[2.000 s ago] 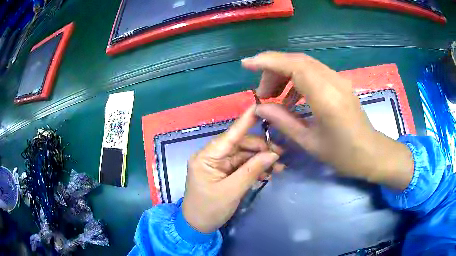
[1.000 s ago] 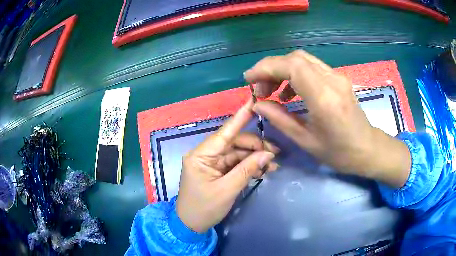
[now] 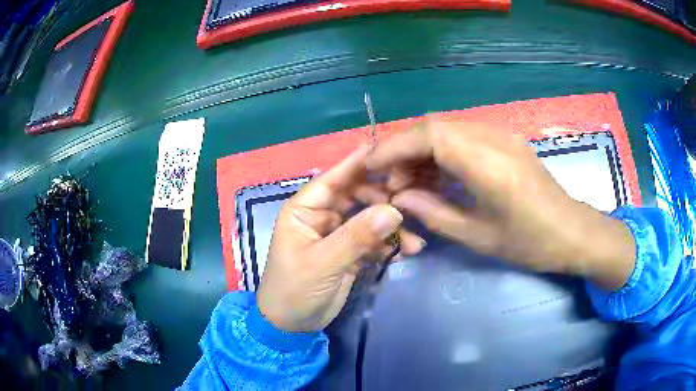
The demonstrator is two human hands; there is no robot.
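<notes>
A grey laptop lid back cover (image 3: 488, 328) lies in a red foam tray (image 3: 267, 164) in front of me. My left hand (image 3: 317, 237) is above the cover, its thumb and fingers closed on a thin black display cable (image 3: 362, 344) that hangs down toward the near edge. A thin pale strip (image 3: 370, 113) sticks up beyond my left fingertips. My right hand (image 3: 496, 195) is blurred, with fingers bent close to the left fingertips; whether it grips the cable or strip is hidden.
A printed card with a black pad (image 3: 168, 237) lies left of the tray. Further left are a bundle of black cables (image 3: 61, 252) and crumpled clear plastic wrap (image 3: 122, 305). More trayed covers (image 3: 72, 72) lie beyond. Blue film strips (image 3: 671, 176) are at the right.
The fingers have shifted and the right hand has come lower over the left fingertips. The pale strip now shows above them, and a longer length of black cable shows below the left hand.
</notes>
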